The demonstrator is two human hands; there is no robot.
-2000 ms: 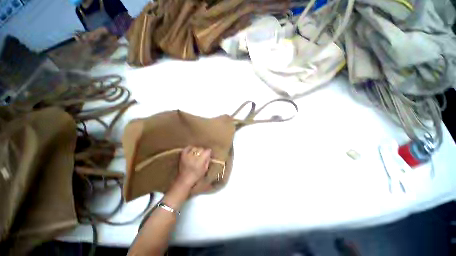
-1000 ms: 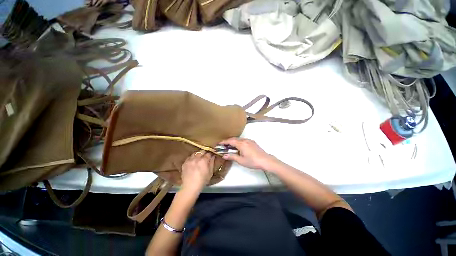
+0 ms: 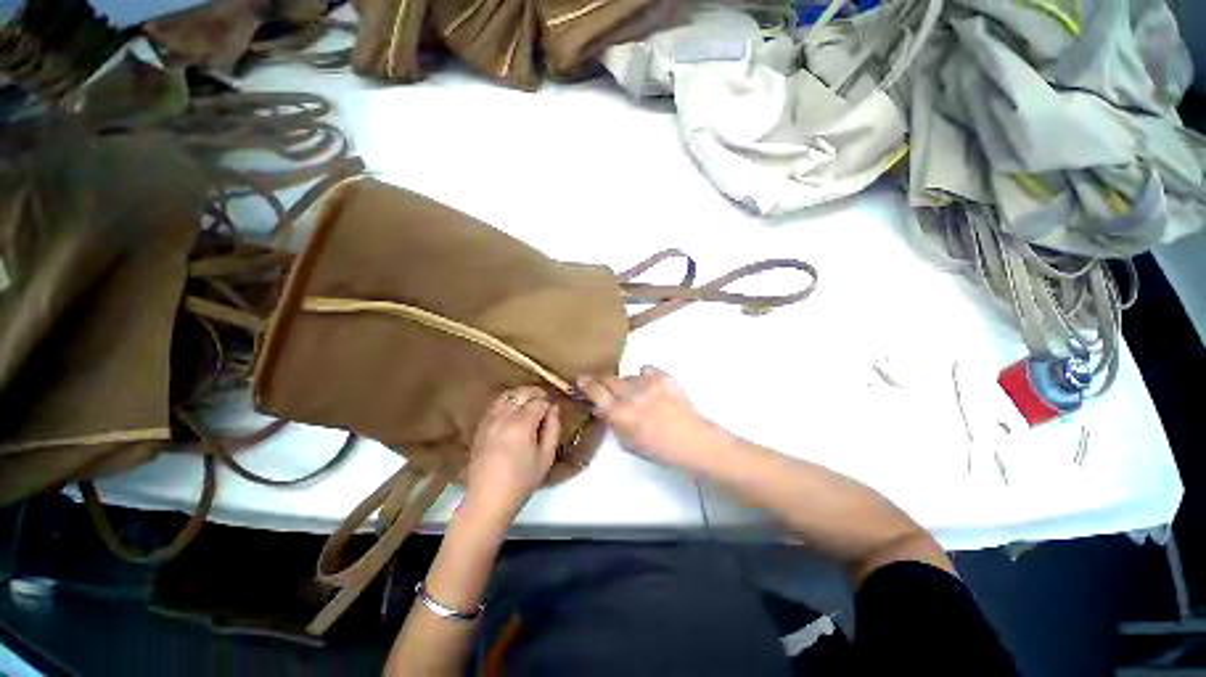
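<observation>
A brown bag (image 3: 437, 284) lies flat on the white table, its yellow-edged seam running across it towards my hands. My left hand (image 3: 513, 443) grips the fabric at the bag's lower right, just below the seam's end. My right hand (image 3: 644, 413) is closed at the seam's right end, touching the bag. A small dark thing shows at its fingertips, too small to tell; snips are mostly hidden if held. Narrow handles (image 3: 761, 284) extend right, and a wider strap (image 3: 384, 536) hangs over the front edge.
Brown bags (image 3: 99, 304) with bunched straps lie left, and more brown bags (image 3: 509, 33) lie at the back. Grey-beige bags (image 3: 794, 126) with pale straps are heaped at far right. A red and blue-grey bottle (image 3: 1045, 386) and thin pale sticks (image 3: 962, 410) lie right. The white table's (image 3: 846, 503) front edge is near me.
First only my left hand was on the bag; then my right hand came to the seam's end with snips. Since then the bag has turned slightly, its left end further up.
</observation>
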